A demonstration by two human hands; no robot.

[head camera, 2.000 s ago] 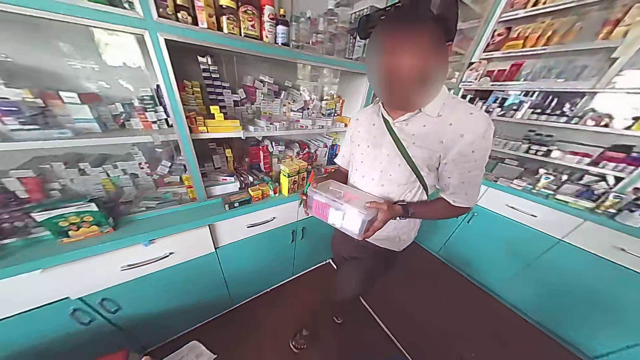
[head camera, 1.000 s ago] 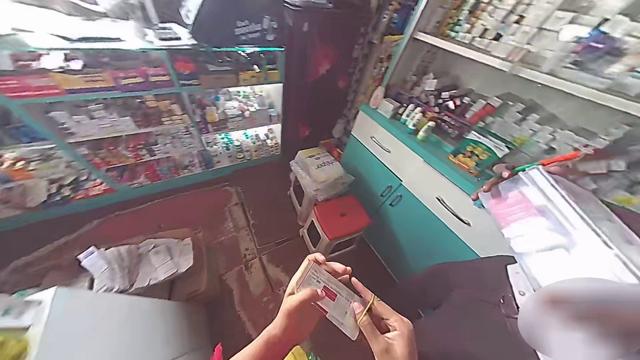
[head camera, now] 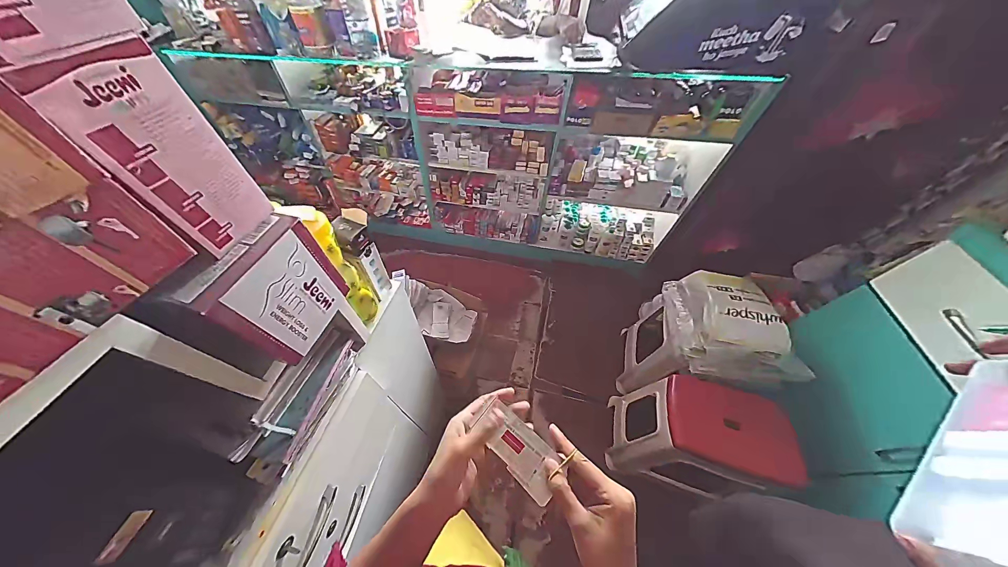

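Note:
A small flat pale pack with a red patch is held between my two hands, tilted down to the right. My left hand grips its upper left end, thumb on top. The lower right end is pinched by my right hand, which also has a thin yellow band looped at its fingers. At the right edge, another person's fingers touch a translucent plastic box with pink and white contents.
Left, a white cabinet bears a Jeeni Slim box and stacked papers. A red-topped stool stands right, beside a stool carrying a Whisper package. Glass display shelves line the back; a crumpled white bundle lies beyond the cabinet.
The view has swung left, away from the other person and the wall shelves. My hands, out of view two seconds ago, still hold the pack as they did one second ago.

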